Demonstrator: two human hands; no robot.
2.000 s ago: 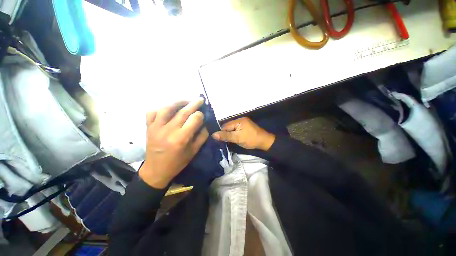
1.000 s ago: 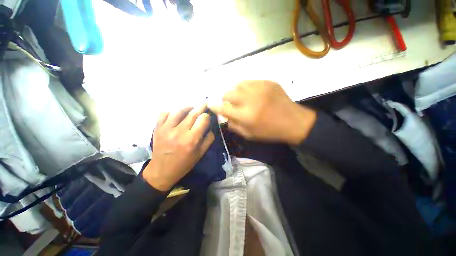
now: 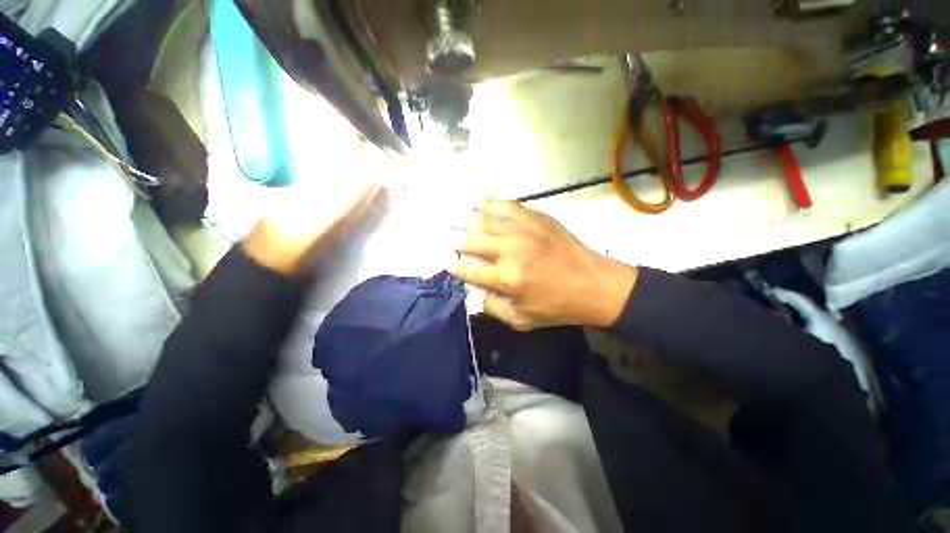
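A navy fabric piece [image 3: 396, 354] with a pale edge hangs over the front edge of the white table onto the lap. My right hand [image 3: 536, 265] has its fingers on the piece's upper right corner, pinching it at the table edge. My left hand [image 3: 318, 234] is stretched forward left of the needle area; its fingers are lost in the bright glare, so what they touch is hidden. The sewing machine's needle area [image 3: 448, 104] is just beyond both hands, partly washed out.
Scissors with orange and red handles [image 3: 692, 151], a red-handled tool [image 3: 792, 175] and a yellow-handled tool [image 3: 893, 151] lie at the right. A turquoise object [image 3: 253, 99] is left of the needle. Pale pieces [image 3: 104, 260] are piled left; a lit screen [image 3: 26, 89] stands at upper left.
My left hand has left the navy piece and moved forward into the glare. My right hand moved onto the piece's upper edge. The view has tilted up, showing more of the machine.
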